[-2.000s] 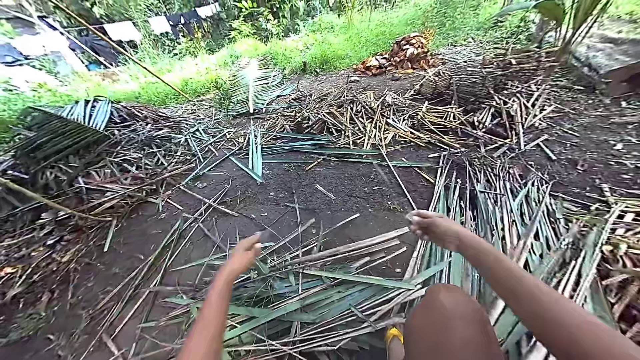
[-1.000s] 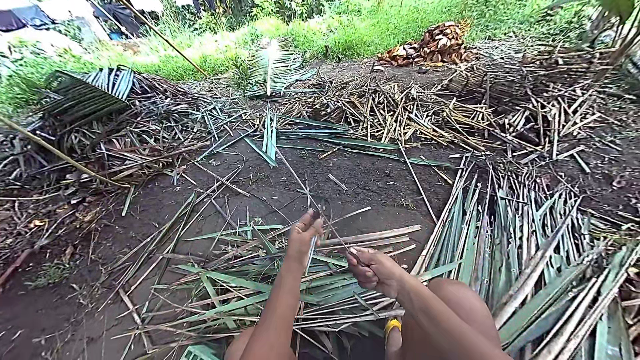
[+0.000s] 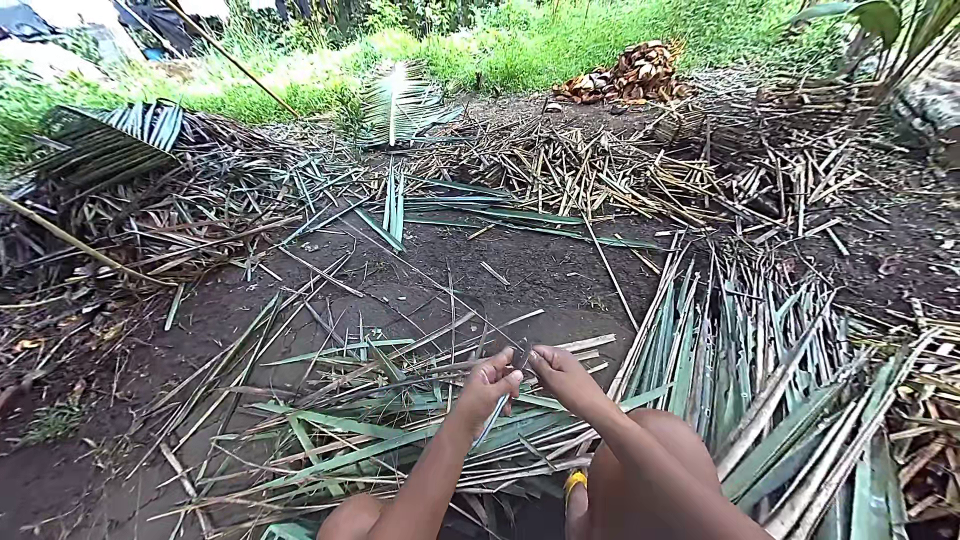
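My left hand and my right hand meet low in the centre, fingertips nearly touching, over a heap of palm leaf strips. Between the fingers is a small dark piece, too small to name. A long thin leaf midrib runs from there up and to the left; which hand bears it is hard to tell. Below my left hand hangs a pale narrow leaf strip, pinched in its fingers. The right fingertips close on the dark piece, which may be a small blade.
At the right lies a broad pile of green and dry palm leaves. Dry stalks cover the ground beyond. Further back are a palm frond and a heap of brown husks. A yellow sandal strap shows beside my knee.
Two seconds ago my hands were far apart; they came closer together and now meet. The pale strip under my left hand now shows. The view has shifted slightly.
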